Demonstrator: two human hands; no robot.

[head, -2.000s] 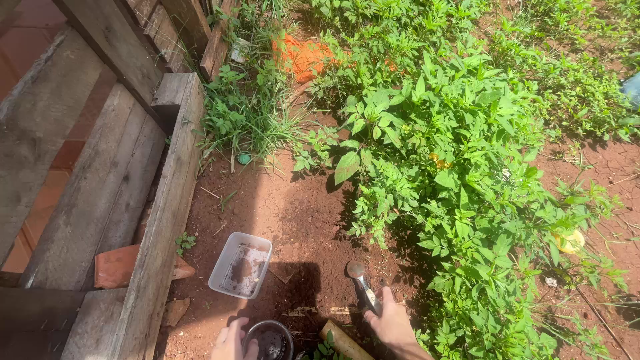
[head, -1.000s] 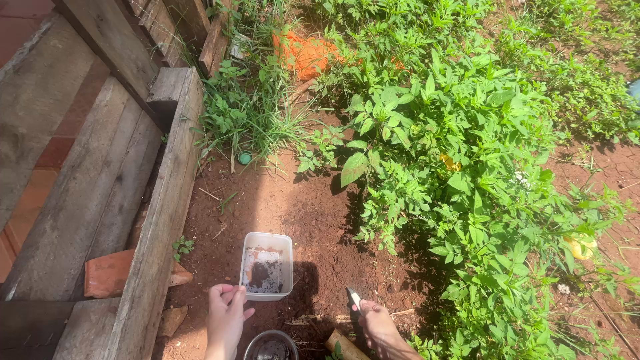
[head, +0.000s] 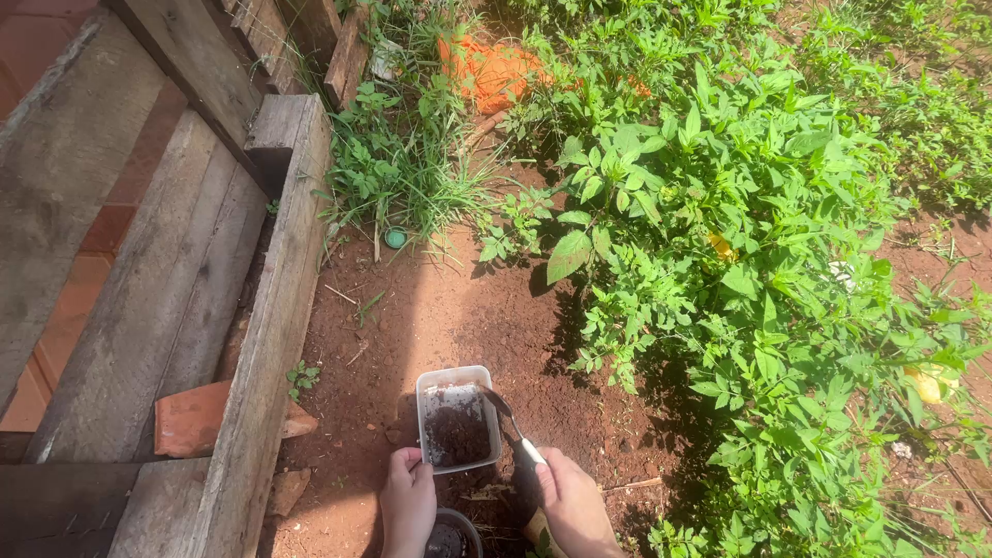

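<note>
A translucent plastic container (head: 459, 380) holding dark soil (head: 459, 435) sits on reddish ground at lower centre. My left hand (head: 408, 496) pinches its lower left corner. My right hand (head: 572, 496) grips the pale handle of a metal spoon (head: 508, 411), whose bowl is at the container's upper right rim. Just below the container, beside my left hand, is a round dark pot (head: 452, 536), partly cut off by the bottom edge.
A wooden pallet structure (head: 267, 325) with a broken clay piece (head: 190, 418) stands at left. Leafy green plants (head: 744, 287) cover the right. Orange mesh (head: 496, 74) and a round green object (head: 395, 237) lie further up. A pale cylindrical piece (head: 542, 531) lies near my right hand.
Two seconds ago my left hand was at the round pot; now it holds the container. The container has shifted, and its soil heap looks larger. My right hand has brought the spoon to the rim.
</note>
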